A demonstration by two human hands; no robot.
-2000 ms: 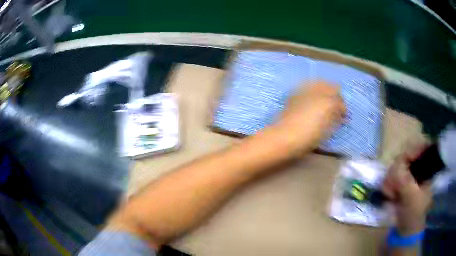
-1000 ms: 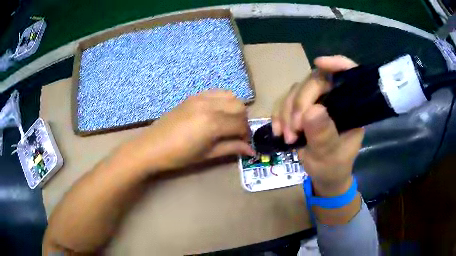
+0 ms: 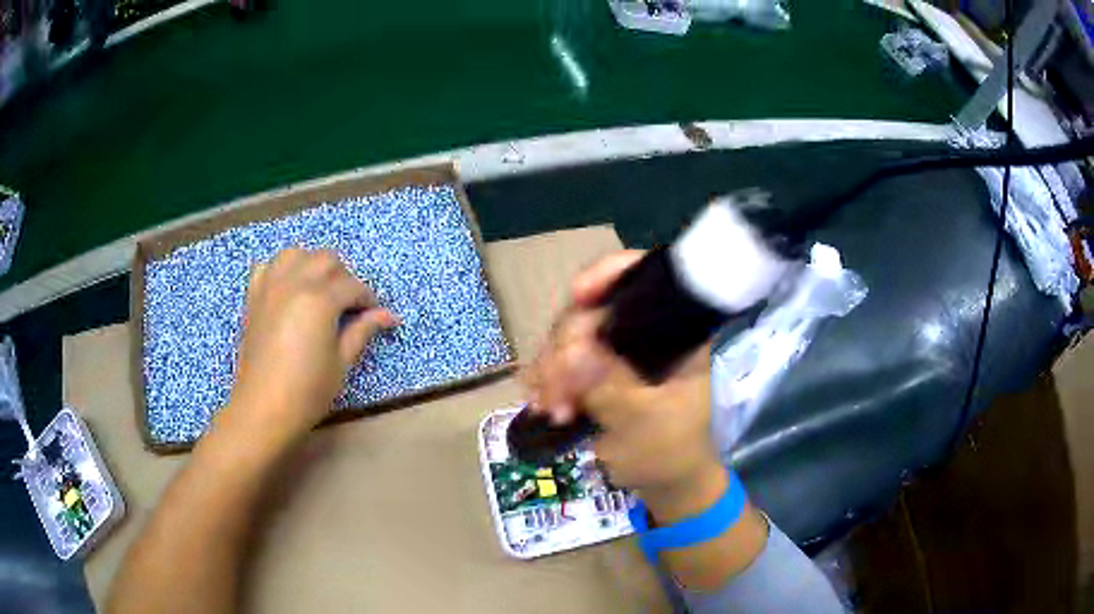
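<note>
The electric screwdriver [image 3: 672,300], black with a white label, is held in my right hand [image 3: 630,402], blurred, its lower end over an open white socket housing [image 3: 576,522]. A green circuit board with a yellow block [image 3: 547,483] lies inside the housing; its upper part is hidden by the screwdriver and hand. My left hand [image 3: 300,330] is over the brown screw tray [image 3: 498,300], fingers bent down at the screws [image 3: 420,258]; whether it holds any cannot be told.
A second open housing [image 3: 72,486] lies at the left on the cardboard mat [image 3: 360,516]. A crumpled clear bag [image 3: 780,342] lies right of the screwdriver. Beyond the pale rail [image 3: 576,150] is the green belt [image 3: 456,72] with another housing [image 3: 651,14]. A black cable [image 3: 924,168] trails right.
My left hand has moved from beside the screwdriver tip into the screw tray. The screwdriver is still over the right housing, tilted more upright. The view has shifted, showing more of the belt.
</note>
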